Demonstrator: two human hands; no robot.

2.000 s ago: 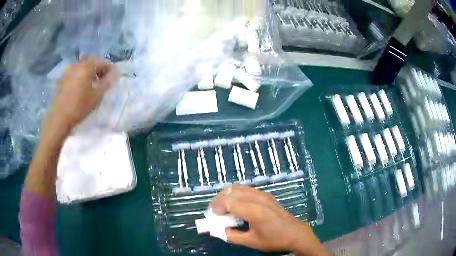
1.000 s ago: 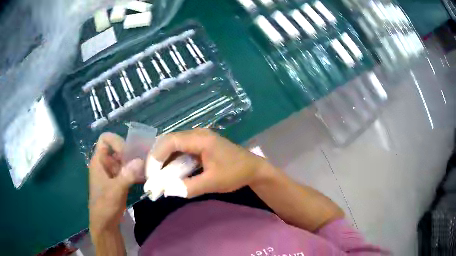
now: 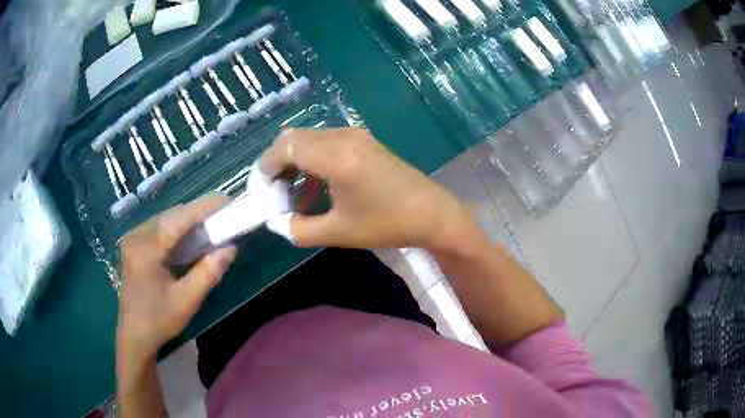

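A smooth white unit (image 3: 241, 215) is held between both hands in front of my body, over the near edge of the bench. My left hand (image 3: 176, 265) grips its lower left end with thumb and fingers. My right hand (image 3: 347, 192) holds its upper right end; white covers show on the thumb and a fingertip. Just beyond, a clear blister tray (image 3: 82, 208) holds a row of thin metallic pin parts (image 3: 189, 112) with pale grey-lavender ends. My hands hide part of its near side.
A clear tray (image 3: 457, 106) with white units lies at the right and overhangs the bench edge. Filled trays (image 3: 629, 37) are at the far right. A crumpled clear bag (image 3: 41, 49), white pieces (image 3: 176, 16) and a white card (image 3: 114, 65) are upper left. A white packet (image 3: 28, 245) is left.
A translucent flat piece was in my left hand one second ago; now that hand grips the white unit's end. Earlier the left hand was at the bag. The view has tilted down towards my body.
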